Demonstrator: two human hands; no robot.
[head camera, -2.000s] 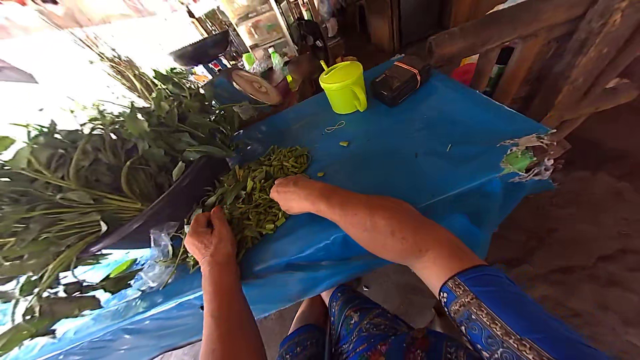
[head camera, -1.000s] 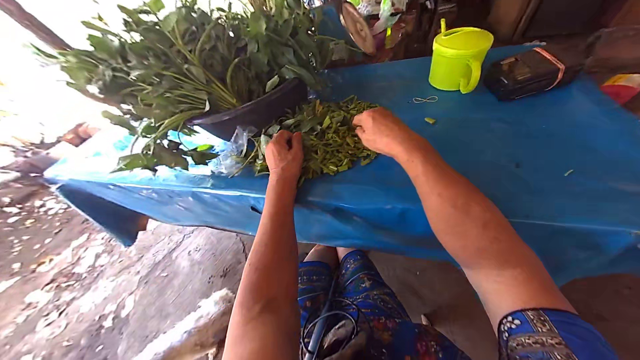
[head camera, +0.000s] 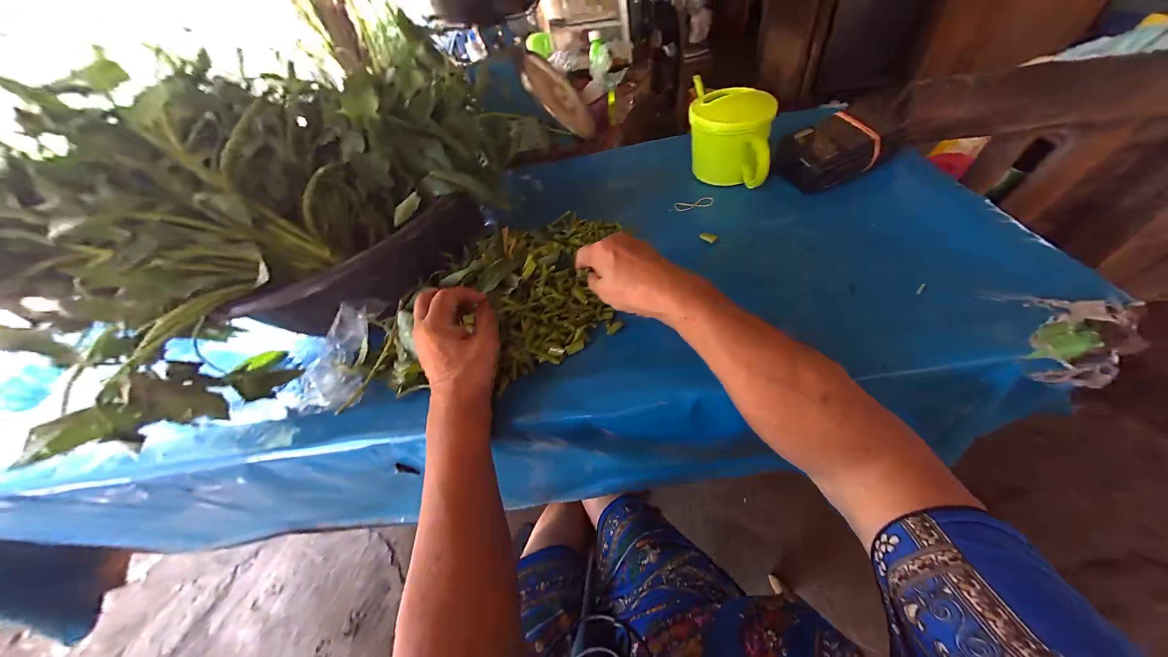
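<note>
A pile of cut green stems and leaves lies on the blue plastic sheet covering the table. At the pile's left edge is my left hand, its fingers curled against the greens; whether they pinch a piece is hard to see. My right hand reaches over the pile's right side, fingertips bent down and partly hidden, so its hold cannot be told. Left of the pile, a dark basin holds a large heap of long-stemmed leafy greens. Clear plastic lies crumpled beside my left hand.
Toward the back stand a lime-green plastic jug with a lid and a black object with a rubber band around it. A loose rubber band lies before the jug. Wooden railing borders the right side; the sheet is torn at its right corner.
The view has swung about between frames. Both hands stay at the pile of cut greens, with no plain change in what they hold.
</note>
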